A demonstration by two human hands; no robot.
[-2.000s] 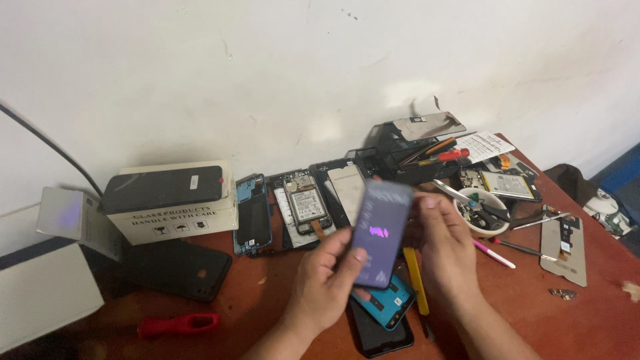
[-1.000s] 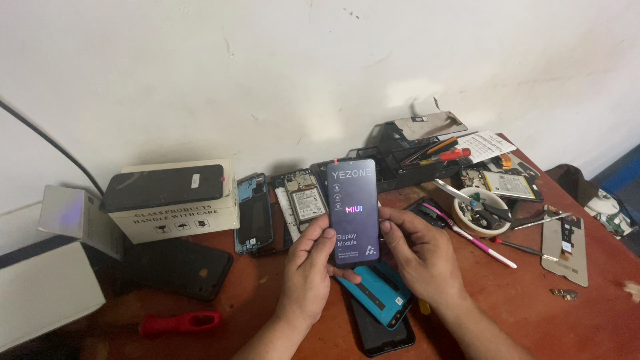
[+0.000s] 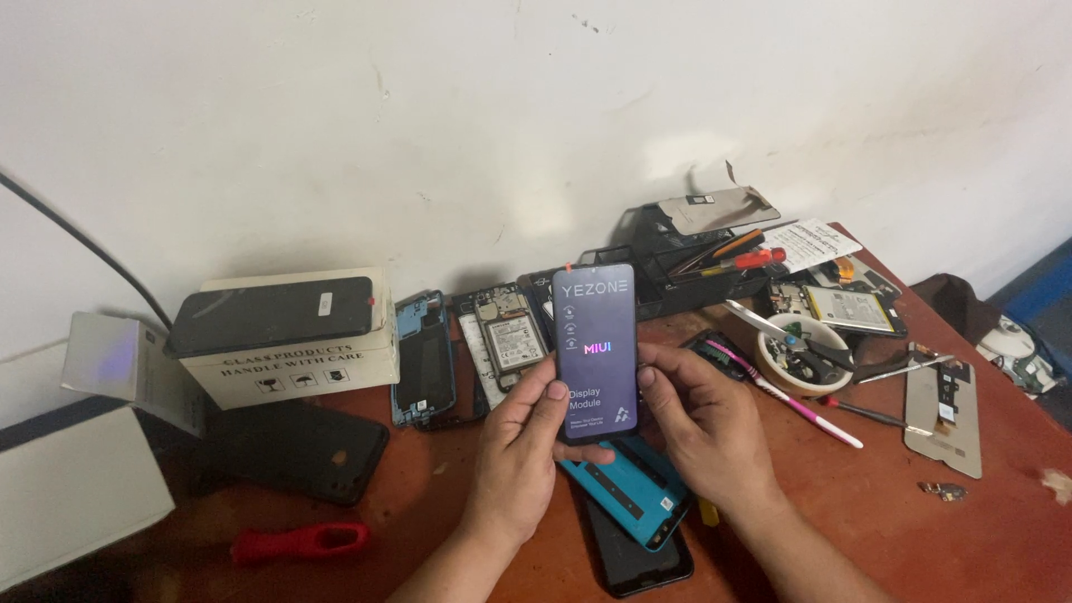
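Note:
Upright between my hands is a smartphone [image 3: 596,368], its screen facing me, lit with a coloured logo and covered by a printed protective film. My left hand [image 3: 521,448] grips its lower left edge, thumb at the front and a finger under the bottom. My right hand [image 3: 712,419] holds the right edge between thumb and fingers. Just below, a blue phone back cover [image 3: 624,494] lies across a dark phone [image 3: 641,557] on the table. Behind the held phone, an opened phone with its battery exposed [image 3: 509,335] lies among other phone parts.
At left, a cardboard box [image 3: 293,377] bears a dark phone panel [image 3: 276,314]; a red-handled tool [image 3: 300,540] lies nearer. Toward the right are a white bowl of small parts [image 3: 804,381], a pink-and-white toothbrush [image 3: 796,402], a black organizer [image 3: 695,285] and a detached display panel [image 3: 963,419].
The phone has turned from a tilted position to upright, facing me. My right hand has moved down along its edge, and my left hand now holds its lower left side.

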